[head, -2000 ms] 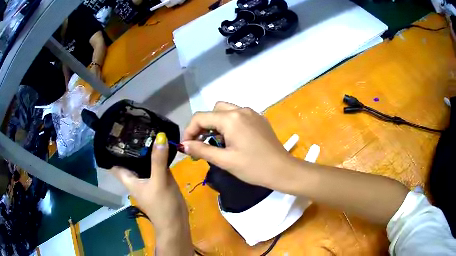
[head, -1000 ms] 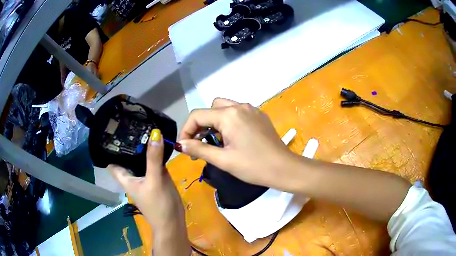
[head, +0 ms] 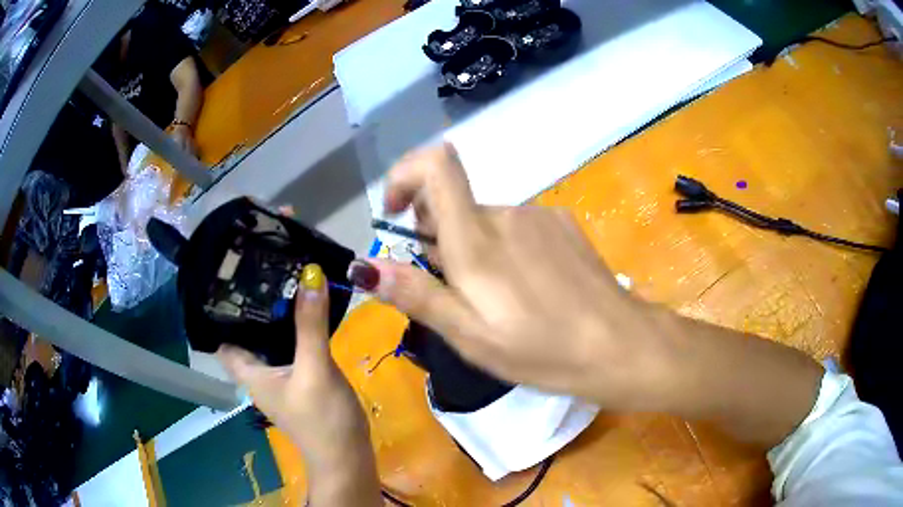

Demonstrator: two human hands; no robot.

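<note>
My left hand [head: 307,396] holds the black camera head shell [head: 203,327], its open side showing the circuit board [head: 248,277]. My left thumb presses at the board's right edge, by a small white connector and a blue one. Thin blue wires [head: 340,287] run from there towards my right thumb. My right hand [head: 515,287] is blurred, fingers raised and apart from the thumb, with a thin dark stick [head: 404,232] across its fingers. Beneath it lies the white camera body [head: 515,431] with a black rounded part [head: 451,371]. My right hand hides most of the antennas.
Several black head shells [head: 478,67] stand on a white sheet [head: 614,89] at the back. A black forked cable [head: 743,213] lies on the orange bench [head: 792,307] at right. A grey frame [head: 109,342] curves at left. Another person's arm [head: 185,94] is beyond it.
My right hand has opened its pinch near the wires; its fingers have lifted, and the dark stick now shows. My left hand and the shell have barely moved.
</note>
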